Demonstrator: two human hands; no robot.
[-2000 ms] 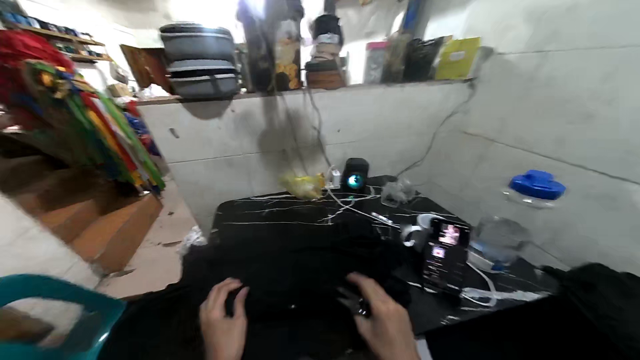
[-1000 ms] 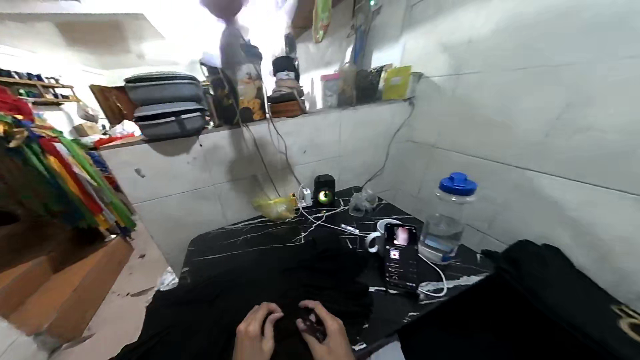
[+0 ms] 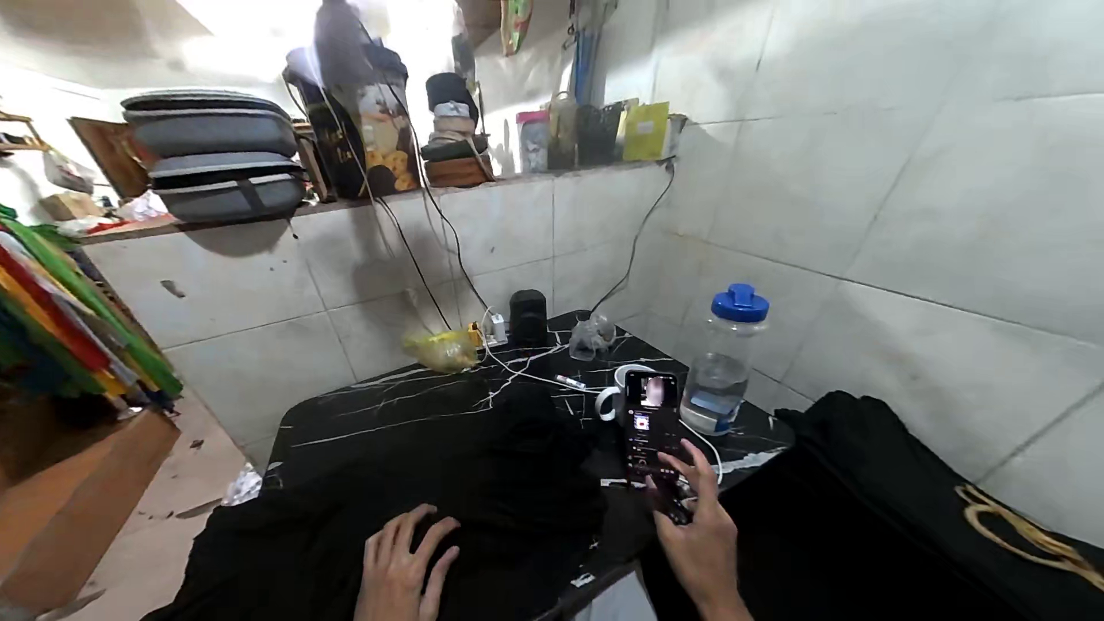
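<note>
My left hand (image 3: 405,561) rests with spread fingers on black fabric (image 3: 500,492) that covers much of the table's near part. My right hand (image 3: 697,517) is raised at the lower edge of a smartphone (image 3: 651,423) with a lit screen, which leans upright against a white mug (image 3: 609,404). A small dark object (image 3: 668,502), perhaps thread snips, lies within the right hand, between thumb and fingers. Whether the fingertips touch the screen cannot be told. Just right of the phone stands a clear water bottle (image 3: 720,379) with a blue lid.
On the black marble-pattern table (image 3: 371,405) are a yellow plastic bag (image 3: 444,352), a black speaker (image 3: 528,319), a crumpled clear bag (image 3: 592,336) and a white cable. More black cloth (image 3: 828,517) with gold trim lies at right. Grey cushions (image 3: 220,155) are stacked on the ledge.
My right hand has moved from the black fabric up to the phone. My left hand remains on the fabric. The view has turned to the right.
</note>
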